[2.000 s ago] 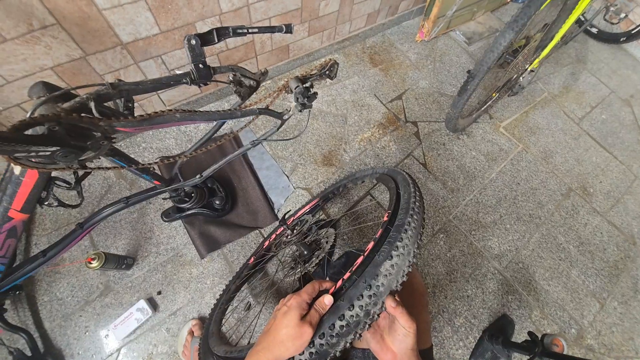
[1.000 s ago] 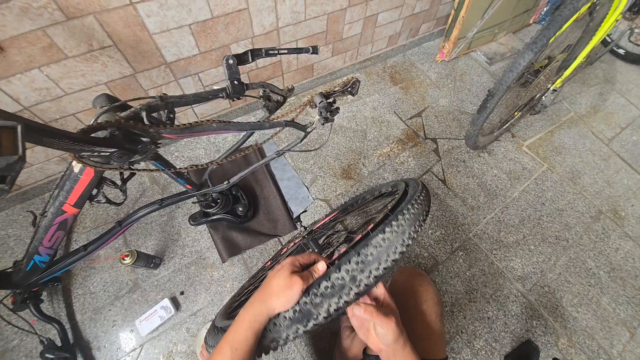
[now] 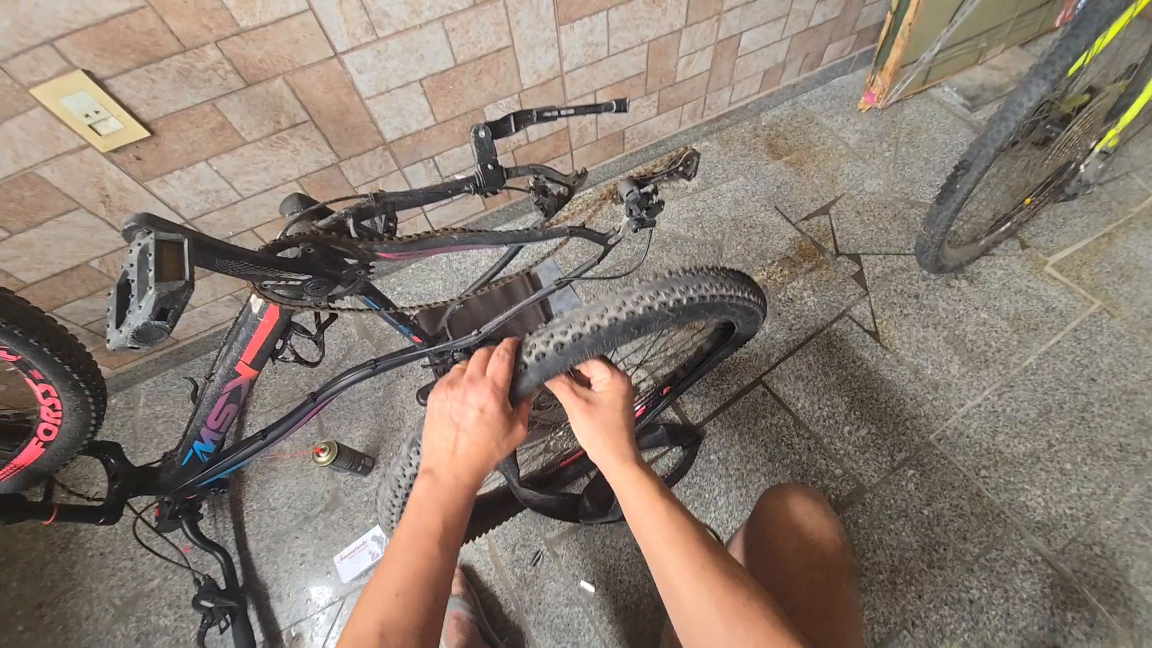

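A bicycle wheel with a knobby tire (image 3: 666,292) leans in front of me, its spokes and rim with red marks partly visible. My left hand (image 3: 472,409) grips the tire from above on its tread side. At the tire's inner edge, my right hand (image 3: 598,400) pinches with thumb and fingers; what lies between them is hidden. A black inner tube (image 3: 576,504) hangs loose out of the lower side of the wheel. Just behind the hands stands the upside-down bicycle frame (image 3: 342,378), with its chain (image 3: 405,310) hanging slack and no rear wheel in it.
A spray can (image 3: 342,457) with a red straw and a small white box (image 3: 361,553) lie on the stone floor. A pedal (image 3: 150,288) juts out at left. Another bicycle's wheel (image 3: 990,153) stands at upper right. A tiled wall (image 3: 504,54) runs behind the frame.
The wheel has been turned over and tilted differently, and the black inner tube now shows hanging from it. Both hands have moved to the tire's upper side. The view has shifted left.
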